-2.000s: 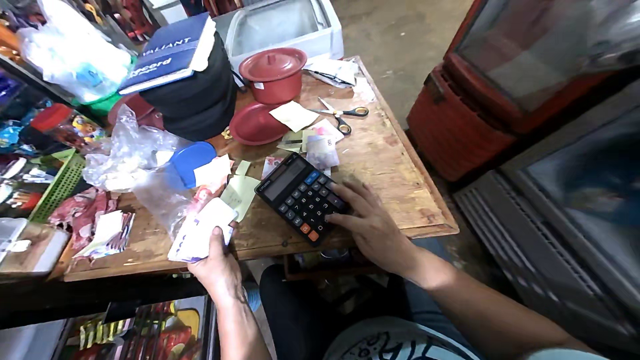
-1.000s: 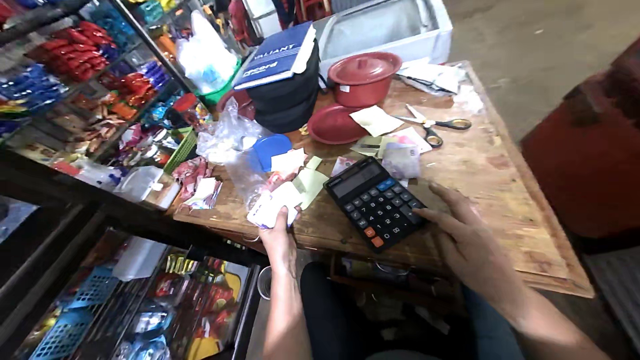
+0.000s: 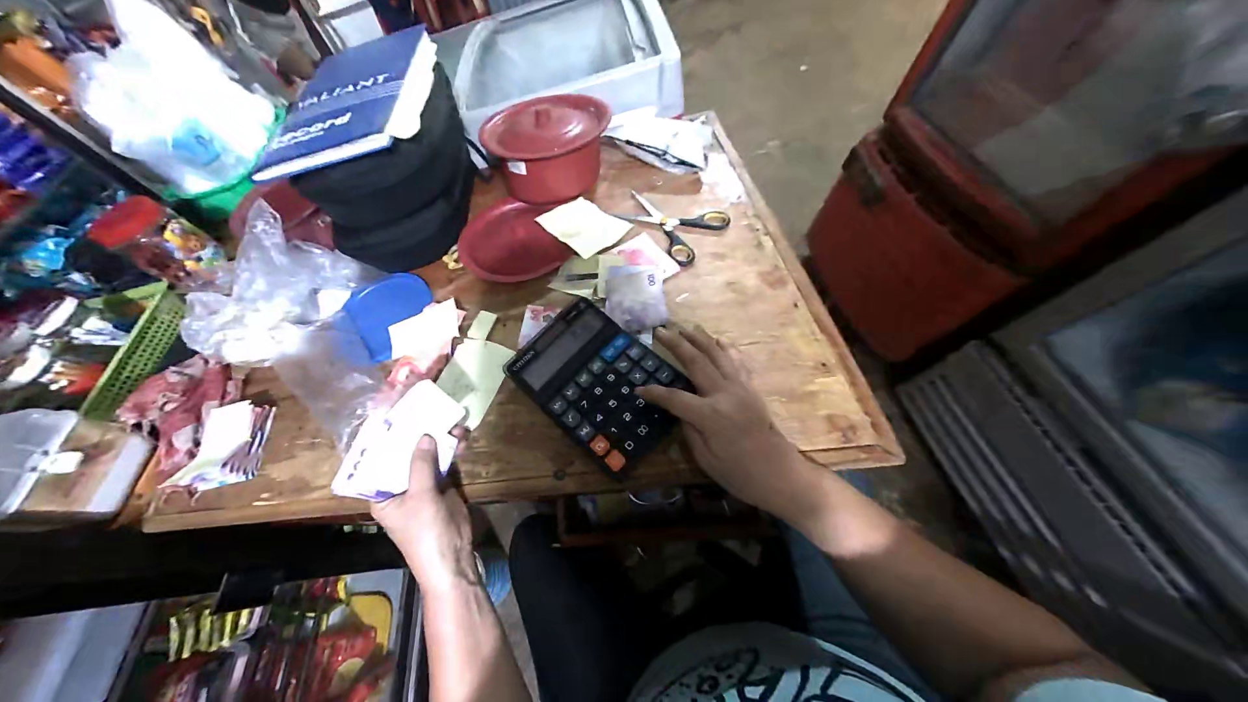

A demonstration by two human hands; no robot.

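My left hand (image 3: 426,502) holds a stack of white and purple papers (image 3: 390,444) at the table's front edge, thumb on top. Beside it, a black desktop calculator (image 3: 600,385) lies tilted on the wooden table (image 3: 780,390). My right hand (image 3: 717,409) rests at the calculator's right side, a finger over the number keys, holding nothing. Yellowish paper slips (image 3: 475,375) lie between the stack and the calculator. Behind the calculator are a purple banknote (image 3: 636,295), more slips and open scissors (image 3: 682,226) with black and yellow handles.
At the back stand a red lidded pot (image 3: 548,156), a red plastic dish (image 3: 512,244) and a blue record book (image 3: 351,97) on a black bag (image 3: 400,205). Clear plastic bags (image 3: 263,292), a blue lid (image 3: 387,312) and folded papers (image 3: 229,444) lie left. A red cabinet (image 3: 887,253) stands right.
The view has swung left and back again. My left hand keeps hold of the papers, and my right hand stays at the calculator, its fingers shifting slightly.
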